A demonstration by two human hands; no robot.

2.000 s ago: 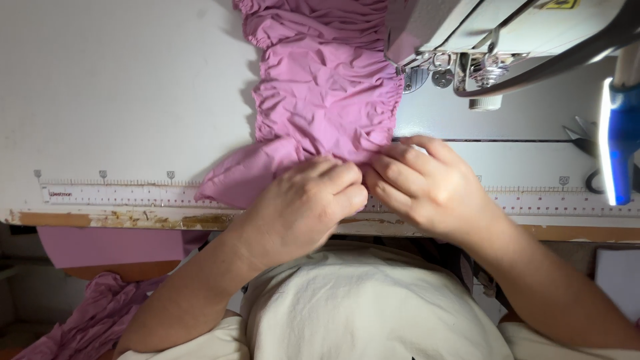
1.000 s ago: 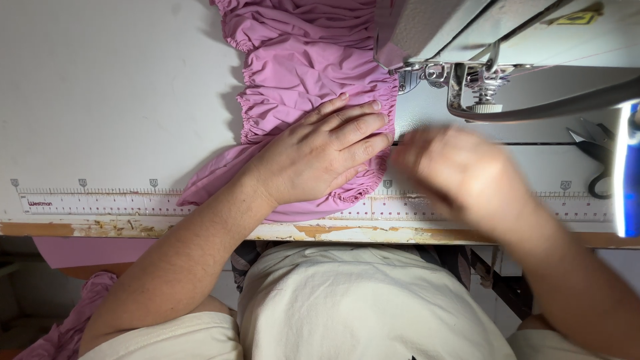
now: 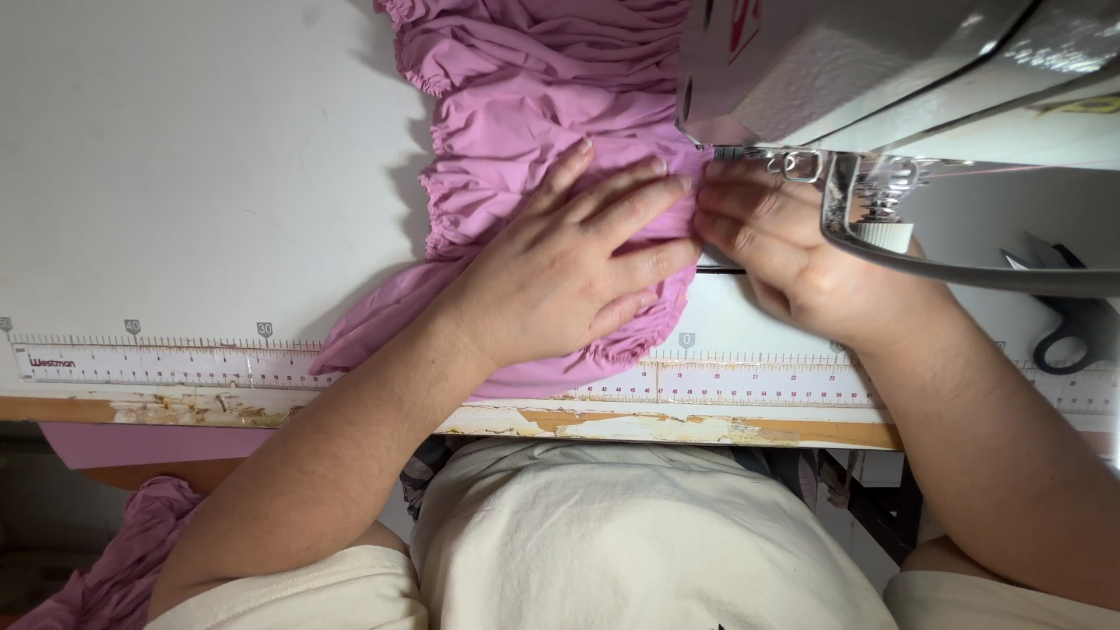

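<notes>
A gathered pink fabric piece (image 3: 525, 131) lies on the white sewing table, its right edge running up under the head of a sewing machine (image 3: 787, 70). My left hand (image 3: 577, 254) rests flat on the fabric with its fingers spread, pressing on it without gripping. At the fabric's right edge, beside the presser foot area, my right hand (image 3: 796, 245) has its fingers together and bent; its fingertips touch the edge and are partly behind the machine's metal parts. Whether they pinch the cloth is not clear. The needle is hidden.
A ruler (image 3: 166, 360) is taped along the front of the table, whose edge (image 3: 665, 424) is worn. Black-handled scissors (image 3: 1069, 324) lie at the right. More pink fabric (image 3: 131, 551) hangs or lies below the table at the lower left.
Two seconds ago both hands were together at the fabric's lower edge. My left hand has since spread flat on the cloth, and my right hand has moved up beside the machine's foot.
</notes>
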